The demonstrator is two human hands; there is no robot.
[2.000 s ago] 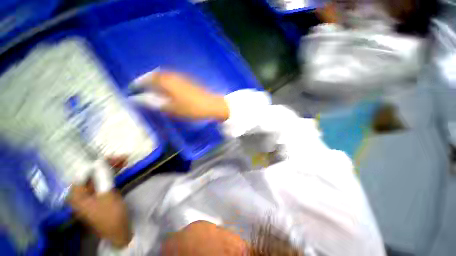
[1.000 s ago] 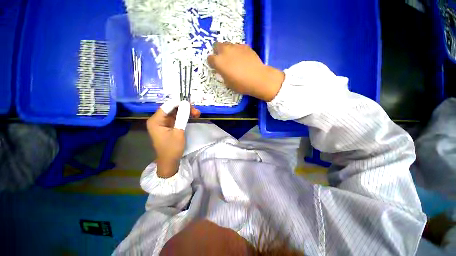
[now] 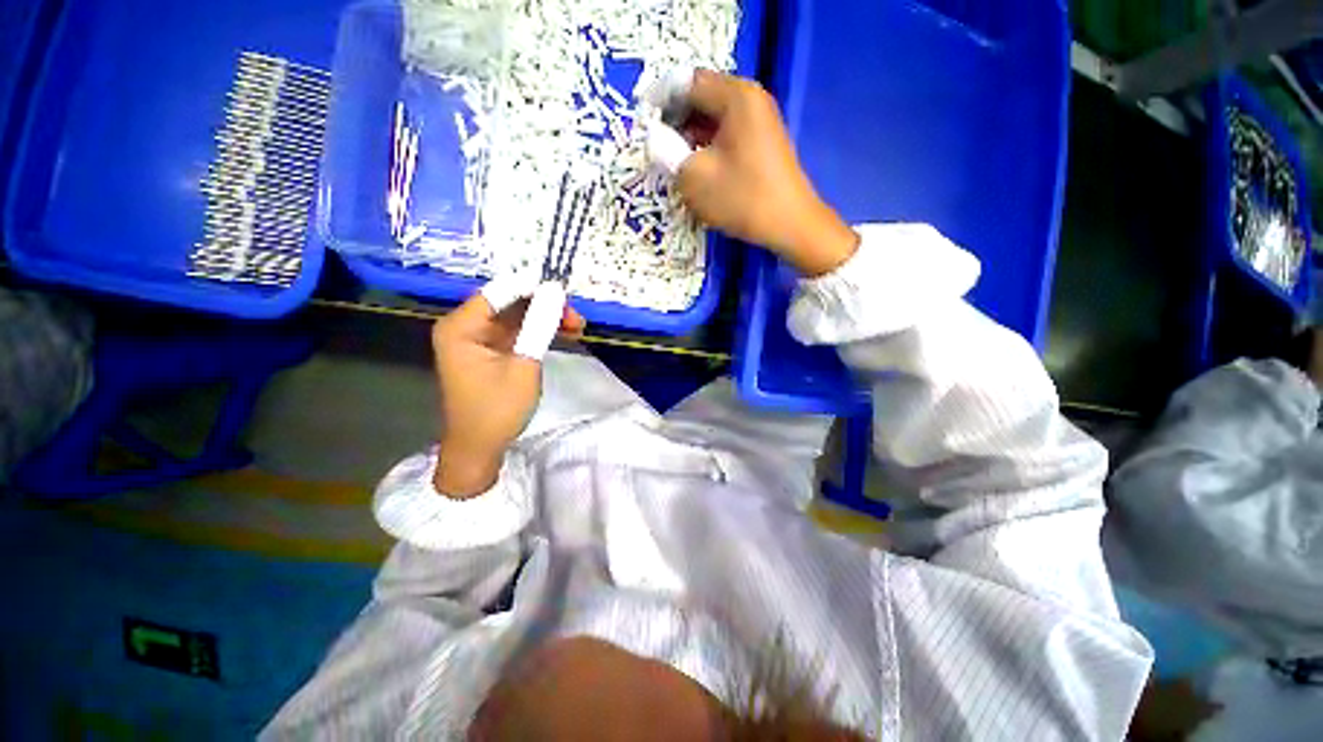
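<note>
My left hand, with white finger cots, pinches a few slim metal parts that stick up from its fingertips in a small fan. My right hand, also with white finger cots, is over the right side of the heap of small white plastic parts in the blue middle tray. Its thumb and finger are apart at the heap; whether they hold a white part cannot be told.
A clear plastic box with slim metal parts overlaps the heap's left. A left blue tray bears a neat stack. A large blue tray lies right. Another person's sleeve shows at the right.
From blur two seconds ago the view is now sharp, and since one second ago it has tilted. My right thumb and finger have parted. My left hand still holds the metal parts.
</note>
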